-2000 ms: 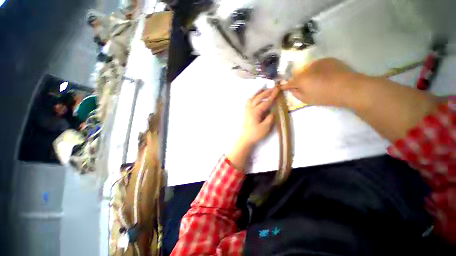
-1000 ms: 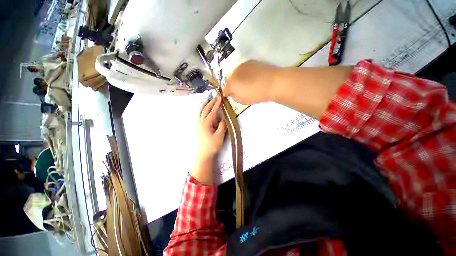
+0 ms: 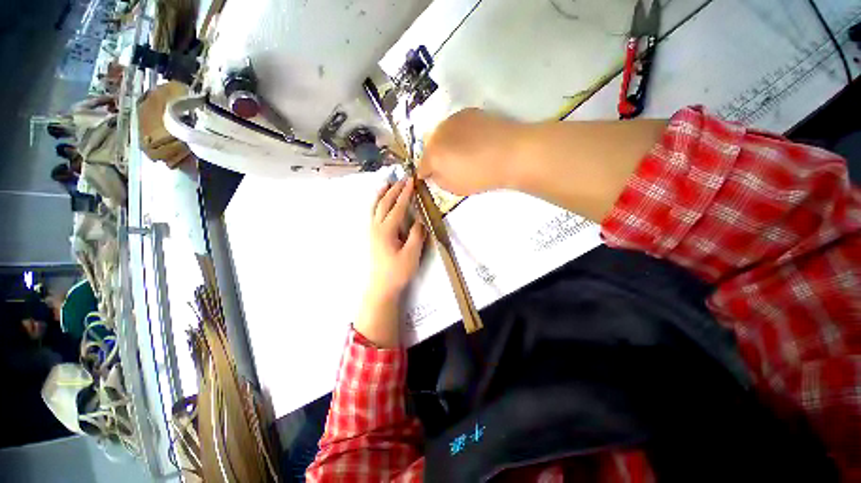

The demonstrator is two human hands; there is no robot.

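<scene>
A narrow brown strap (image 3: 447,255) runs from under the presser foot and needle (image 3: 409,168) over the white tabletop. Its free end lies at the table's front edge, above the apron. My left hand (image 3: 393,241) lies left of the strap, with its fingertips on it close to the needle. My right hand (image 3: 463,156) is right of the needle, its fingertips pinching at the strap there; the hand hides part of the strap and needle plate. The cream sewing machine (image 3: 312,57) stands above both hands.
Red-handled thread snips (image 3: 635,71) lie right of the machine. A black cable (image 3: 831,38) curves at the far right. A bundle of brown strips (image 3: 222,406) hangs at the lower left. Brown stacked pieces (image 3: 162,123) and beige goods (image 3: 99,226) are on the left side table.
The strap has moved up toward the needle. Its tail, which hung over the apron, is now short, with its end in view at the table edge. Both hands stay near the needle.
</scene>
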